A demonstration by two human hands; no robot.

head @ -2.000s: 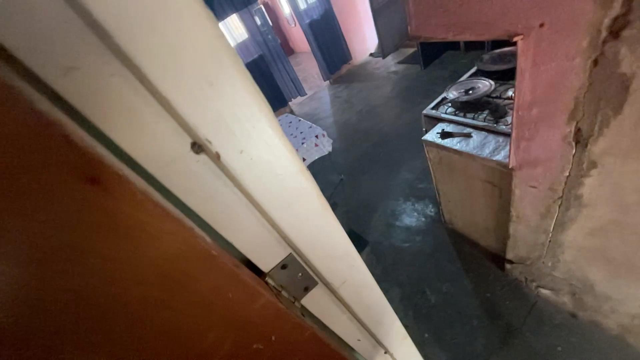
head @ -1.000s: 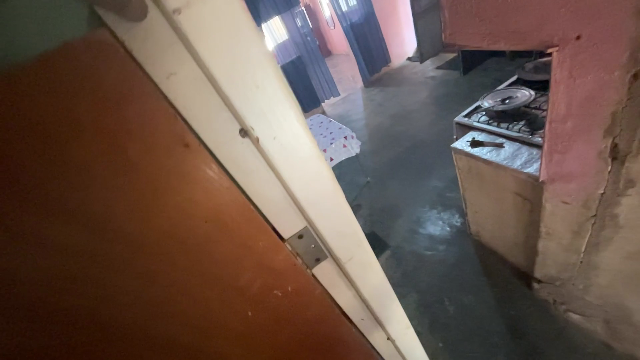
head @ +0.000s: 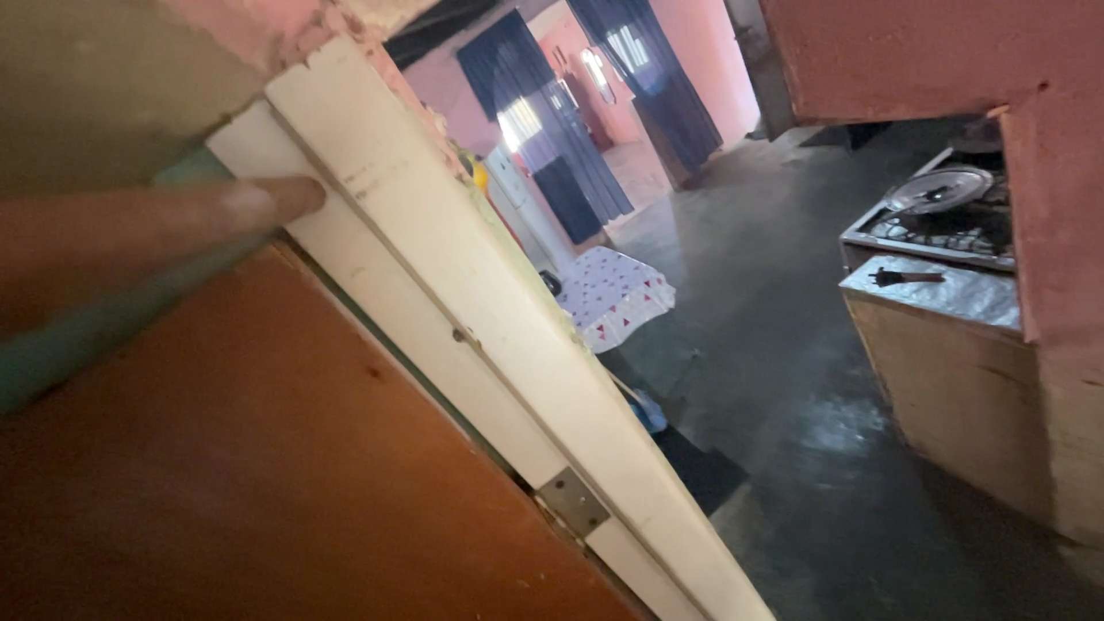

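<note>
A blurred finger of my left hand (head: 172, 228) reaches in from the left edge, its tip over the upper part of a cream-painted door frame (head: 405, 224). Whether it touches the wood is unclear, and the rest of that hand is out of view. Below the finger spreads an orange-brown wooden door (head: 216, 457), joined to the frame by a metal hinge (head: 573, 503). A teal strip (head: 112, 323) runs along the finger's lower side. My right hand does not show.
Beyond the frame, a small table with a patterned cloth (head: 617, 289) stands on the dark floor (head: 733, 345). A stove (head: 944, 233) bearing a glass lid (head: 940, 190) is at right, beside a foil-topped counter (head: 940, 297). Dark blue curtains (head: 561, 147) hang farther back.
The view has shifted, bringing the top of the door frame into sight. More of the left hand's finger shows now; one second ago only a fingertip was visible at the top edge.
</note>
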